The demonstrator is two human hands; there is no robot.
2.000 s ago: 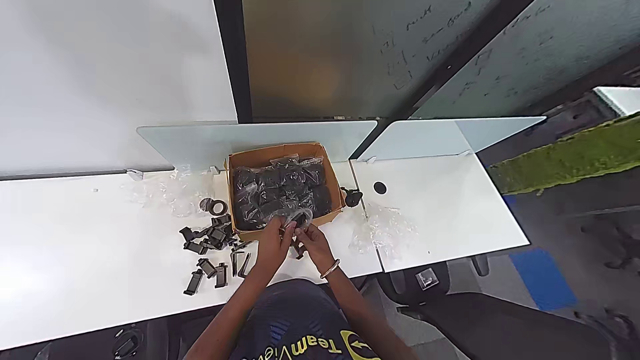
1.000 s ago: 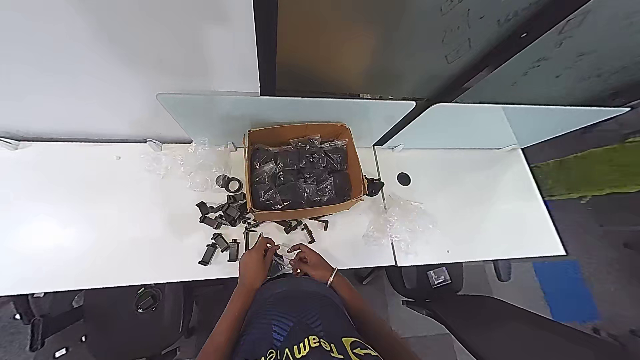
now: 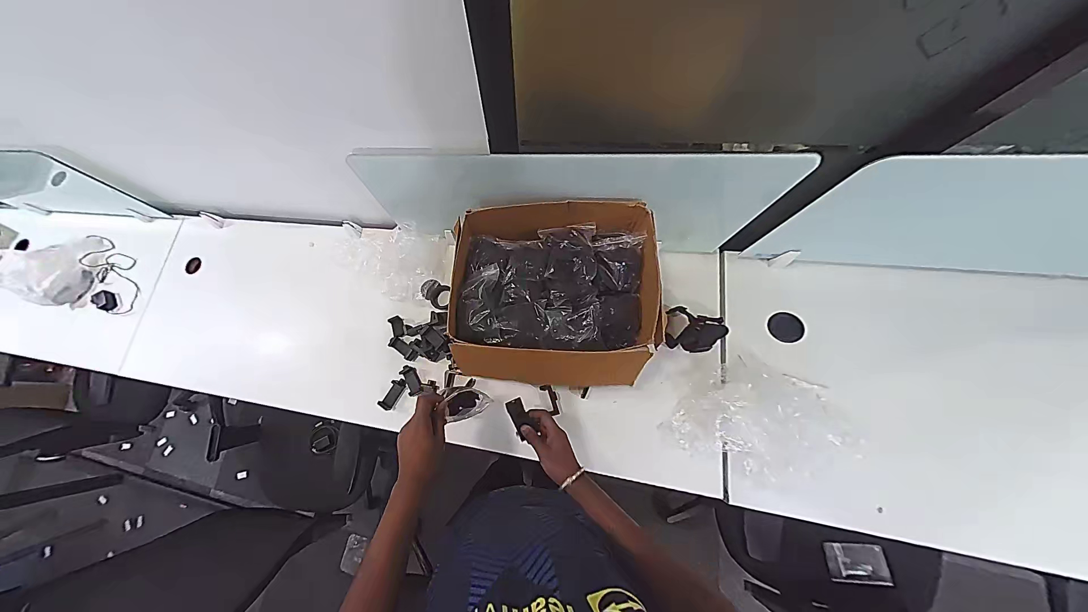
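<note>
My left hand (image 3: 422, 425) grips a clear plastic bag (image 3: 467, 405) with a dark item inside, at the desk's front edge. To its right, my right hand (image 3: 546, 435) holds a black plastic part (image 3: 520, 416) between thumb and fingers. Just beyond both hands stands an open cardboard box (image 3: 552, 364) filled with dark items in clear zip bags (image 3: 571, 263). Black clamp-like plastic parts (image 3: 423, 339) lie in a pile left of the box, and a black bracket (image 3: 551, 399) lies on the desk near my right hand.
Crumpled clear bags (image 3: 752, 421) are spread to the right, with more (image 3: 395, 259) at the back left. A black strap-like item (image 3: 697, 331) touches the box's right side. Dark rings (image 3: 436, 294) sit at its left. A glass partition (image 3: 595, 178) stands behind.
My hands, close together one second ago, are now apart, one with the bag and one with the black part. The view has shifted, showing more of the desk's left side.
</note>
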